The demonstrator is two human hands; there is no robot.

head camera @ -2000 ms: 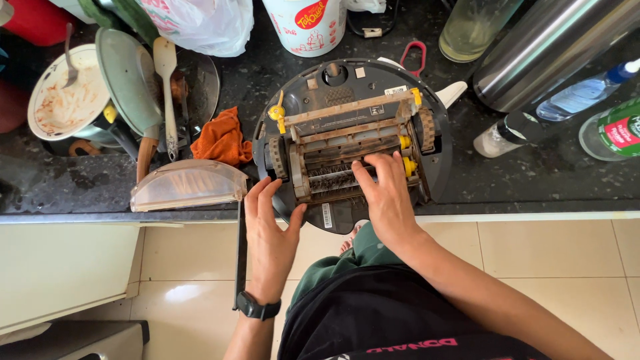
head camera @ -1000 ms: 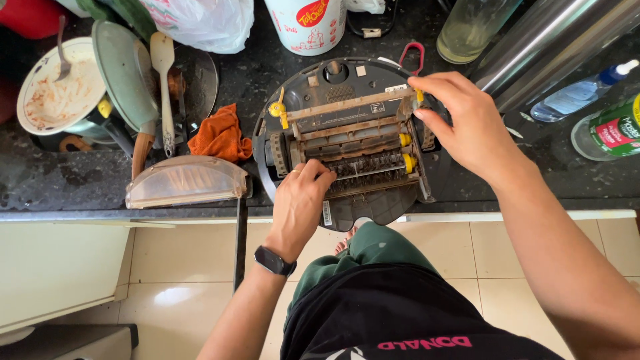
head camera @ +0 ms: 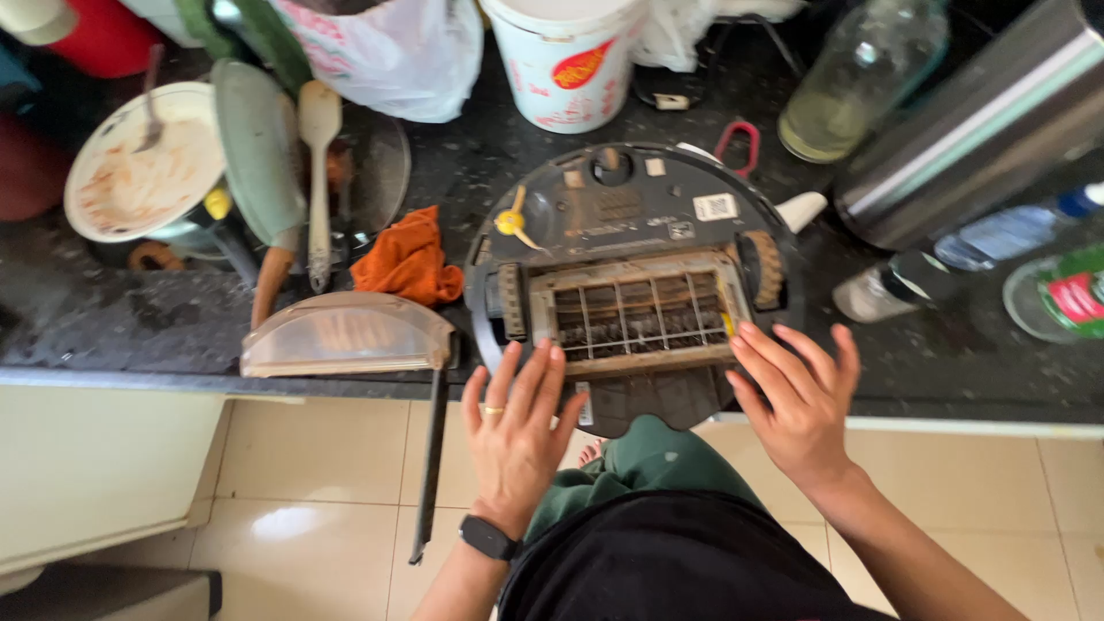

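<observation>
An upside-down robot vacuum (head camera: 621, 203) lies on the dark counter, its front part over the edge. The wire-barred brush guard frame (head camera: 642, 312) is lowered flat over the dusty brush rollers (head camera: 638, 332). My left hand (head camera: 517, 423) rests its fingertips on the frame's lower left corner, fingers apart. The fingers of my right hand (head camera: 793, 397) are spread at the lower right corner, touching or very near it. A yellow side brush (head camera: 510, 222) sits at the upper left of the vacuum. Left of it stands a translucent dustbin (head camera: 345, 332).
An orange cloth (head camera: 410, 259), a wooden spoon (head camera: 319, 172) and a pan with a bowl (head camera: 142, 164) are at the left. A white bucket (head camera: 565, 65) stands behind the vacuum. At the right are a steel cylinder (head camera: 975, 129), a shaker (head camera: 875, 289) and bottles.
The guard frame, raised at the back with my right hand at its upper right corner a second ago, now lies down over the rollers. My right hand has moved down toward the near edge.
</observation>
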